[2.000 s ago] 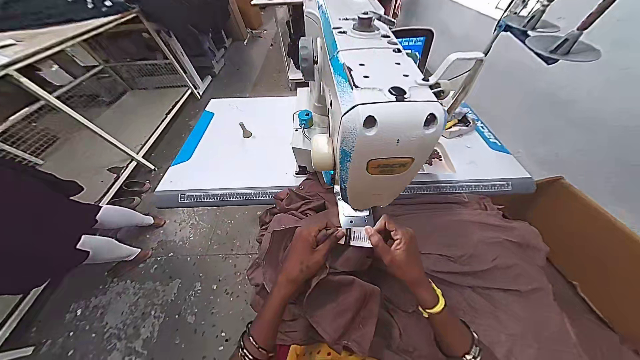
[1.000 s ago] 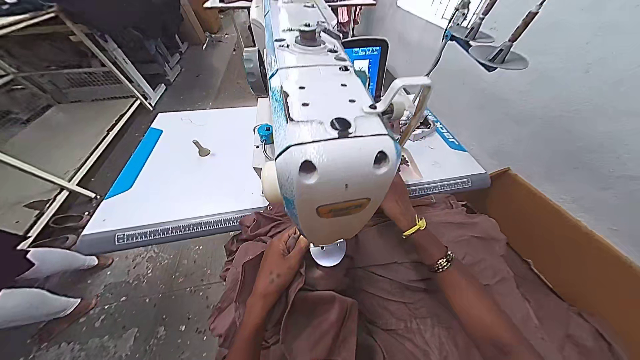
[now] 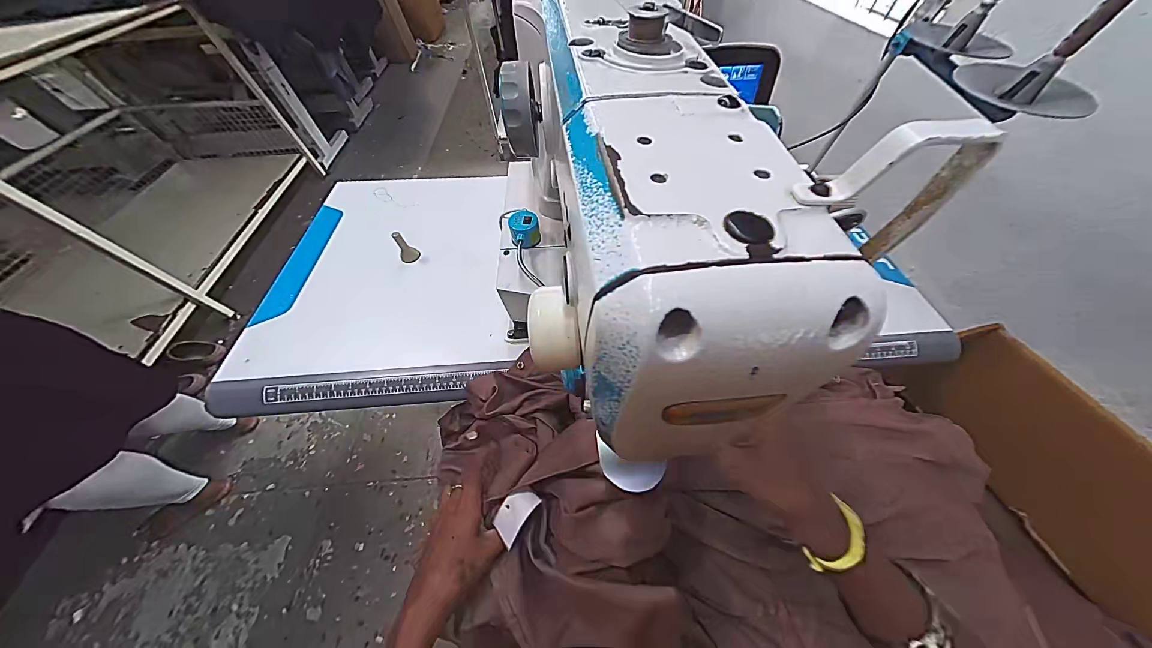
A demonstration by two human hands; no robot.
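A white Jack industrial sewing machine (image 3: 738, 360) fills the middle of the head view. Brown cloth (image 3: 612, 576) lies bunched beneath its head and over the front of the table. My left hand (image 3: 459, 540) rests on the cloth left of the machine head, its fingers partly hidden in the folds, with a small white label (image 3: 517, 519) beside the thumb. On the right, my right hand (image 3: 778, 472) is blurred over the cloth, just below the machine head; its fingertips are hard to make out. The needle area is hidden behind the machine head.
The white sewing table (image 3: 387, 279) has a ruler along its front edge. A cardboard box (image 3: 1053, 432) stands at the right. Thread stands (image 3: 1026, 88) rise at the upper right. A person in dark clothing (image 3: 81, 450) is at the left, near a metal rack (image 3: 243, 234).
Two seconds ago both hands held a small white label under the machine head. Now my left hand is farther left with a white label beside it, and my right hand is over the cloth at the right.
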